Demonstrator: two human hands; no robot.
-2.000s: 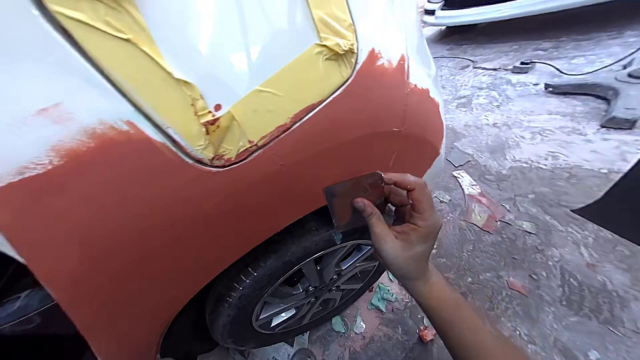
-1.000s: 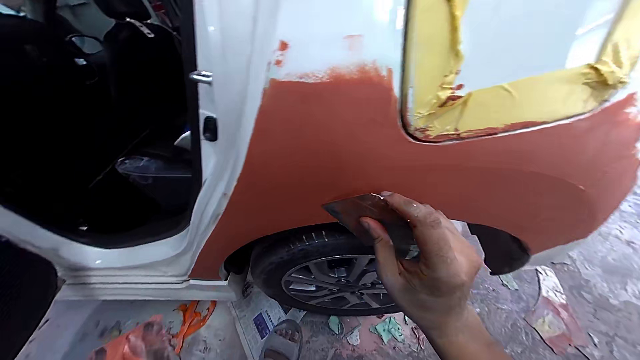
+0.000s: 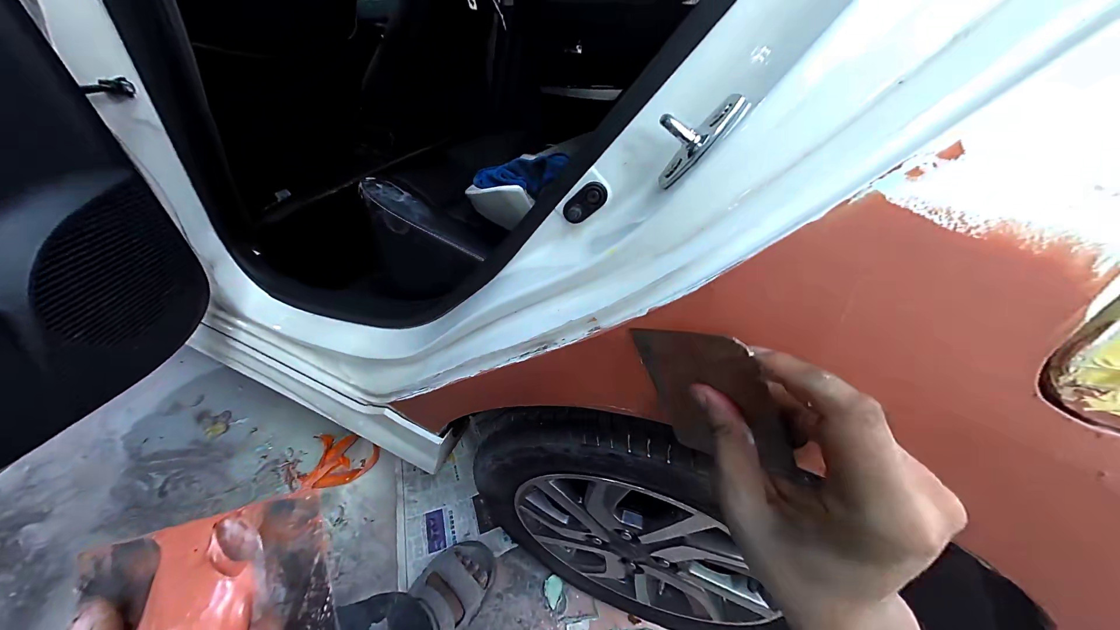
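Observation:
My right hand (image 3: 831, 472) grips a flat, dark brown-grey spreader blade (image 3: 717, 385) between thumb and fingers. The blade lies at or very near the orange-red filler coat (image 3: 945, 341) on the white car's rear quarter panel, just above the wheel arch. At the lower left, the fingertips of my left hand (image 3: 98, 614) hold the edge of a clear, smeared mixing board (image 3: 293, 551), which carries a mound of wet orange-red filler (image 3: 219, 560). The rest of my left hand is out of frame. Yellow masking (image 3: 1094, 376) shows around the side window at the right edge.
The rear wheel (image 3: 630, 542) stands below the panel. An open car door (image 3: 87, 262) is at left, beside the doorway with its chrome striker (image 3: 704, 140). Newspaper (image 3: 437, 507), a sandalled foot (image 3: 455, 582) and orange scraps (image 3: 337, 464) are on the stained floor.
The view has swung left towards the doorway. My right hand, still holding the spreader, is now near the front part of the coated panel. The board and my left fingertips have come clearly into view.

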